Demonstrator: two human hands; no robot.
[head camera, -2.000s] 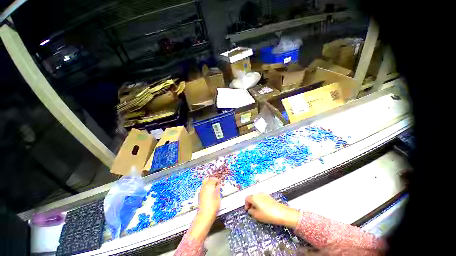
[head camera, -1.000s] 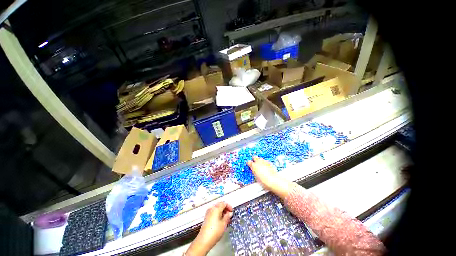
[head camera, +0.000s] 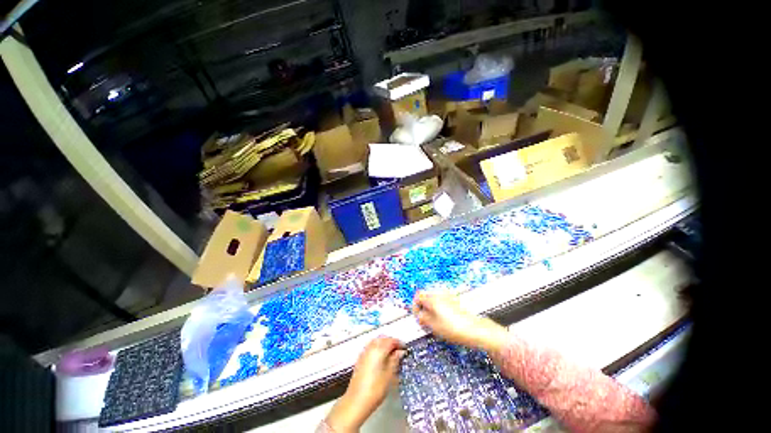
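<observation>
A blue-purple circuit board panel (head camera: 461, 391) lies across the rails at the bottom centre. My left hand (head camera: 372, 376) is at its upper left corner, fingers bent together; whether it holds a piece cannot be seen. My right hand (head camera: 448, 318) is over the panel's far edge and the ledge's front lip, fingertips pinched; anything between them is too small to tell. Tiny blue components (head camera: 461, 258) lie in a long loose heap on the white ledge beyond, with a patch of dark red components (head camera: 372, 286) amid them.
A clear plastic bag (head camera: 211, 330) with blue contents, a dark gridded board (head camera: 144, 380) and a pink-purple ring (head camera: 85, 362) are at the left. Behind the ledge stand an open cardboard box (head camera: 221, 251), a blue bin (head camera: 369, 213) and more boxes. A frame post (head camera: 93, 161) rises at left.
My right hand reached into the blue pieces a second ago and has drawn back to the panel's far edge. My left hand, earlier at the red patch, is now by the panel's corner.
</observation>
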